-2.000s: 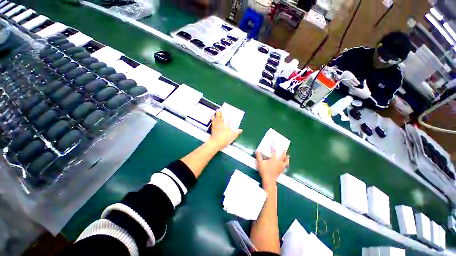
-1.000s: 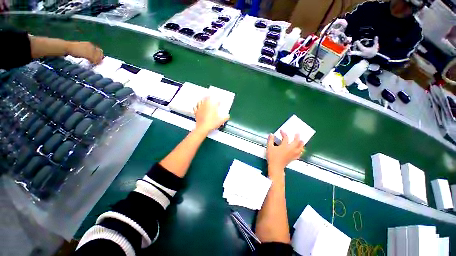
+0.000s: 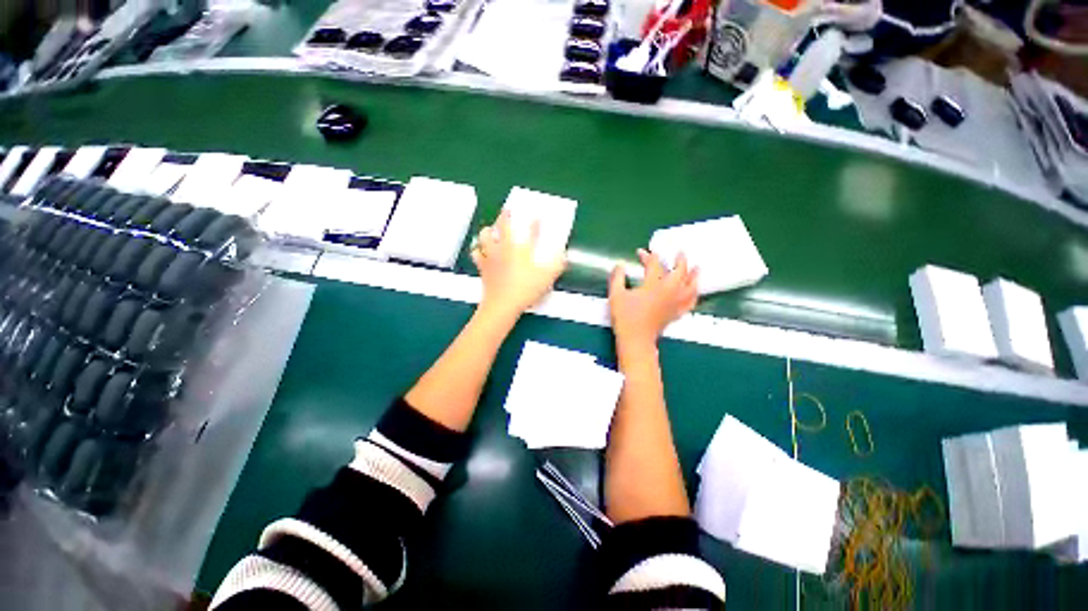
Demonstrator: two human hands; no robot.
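Observation:
My left hand (image 3: 519, 265) grips a white box or lid (image 3: 548, 217) at the near edge of the green belt, with its fingers spread over the top. My right hand (image 3: 653, 296) has its fingers on the near left side of another white box (image 3: 716, 253), which sits tilted on the belt to the right. The undersides of both are hidden. A loose stack of white leaflets (image 3: 566, 399) lies on the bench between my forearms. Narrow folded sheets (image 3: 573, 501) lie below it, and more white leaflets (image 3: 767, 494) lie right of my right forearm.
White boxes (image 3: 432, 222) run leftward along the belt edge; others (image 3: 953, 313) stand at right. Dark ovals in a clear tray (image 3: 113, 298) fill the left. A black case (image 3: 341, 122) sits on the belt. Rubber bands (image 3: 881, 539) and white blocks (image 3: 1009, 487) lie at right.
The left hand and its white piece are now separated from the box row. The right hand's box has turned. The other person's arm at upper left is gone, and the view has shifted.

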